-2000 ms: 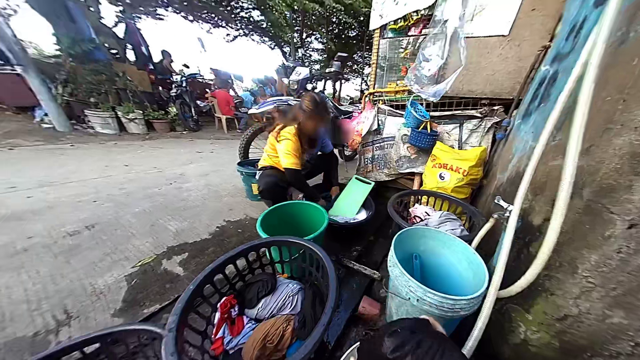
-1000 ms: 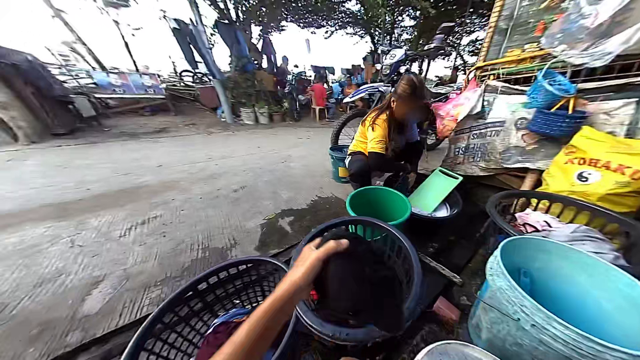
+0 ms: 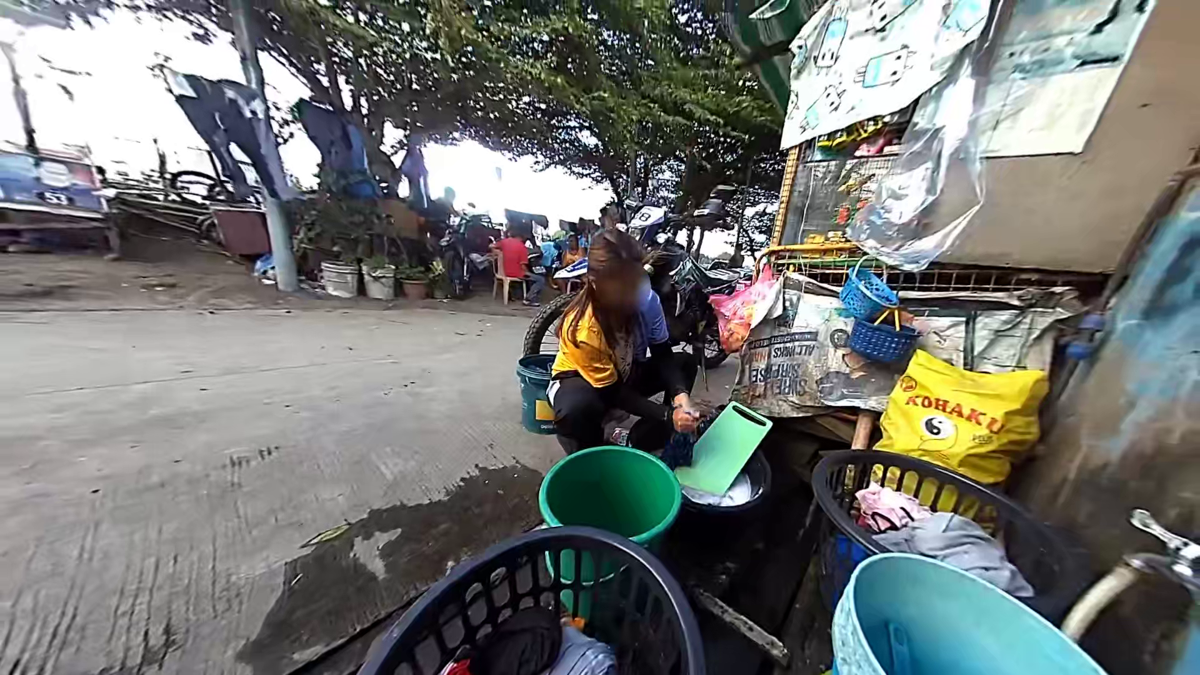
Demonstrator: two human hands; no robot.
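Observation:
Neither my left hand nor my right hand shows in the head view. At the bottom centre stands a dark plastic laundry basket [image 3: 677, 609] with black, grey and red clothes [image 3: 525, 645] inside. Just behind it is a green plastic bucket [image 3: 609, 497]. A light blue pail [image 3: 956, 614] is cut off by the bottom edge at right. Behind that pail, another dark basket [image 3: 937, 469] holds pink and grey clothes [image 3: 956, 544]. Beyond the green bucket, a light green board [image 3: 727, 448] leans in a dark basin [image 3: 759, 487] with whitish contents.
A person in a yellow top [image 3: 591, 347] squats by the basin, both hands on dark cloth. A teal bucket [image 3: 536, 394] stands beside them. At right are a yellow printed sack [image 3: 966, 412], a metal tap [image 3: 1162, 539] with a hose and a wall. A concrete road [image 3: 234, 403] lies left.
A hand that reached over the baskets one second ago is out of view. Clothes show in the front basket, where a black item was seen. The squatting person now holds dark cloth. The view has swung right.

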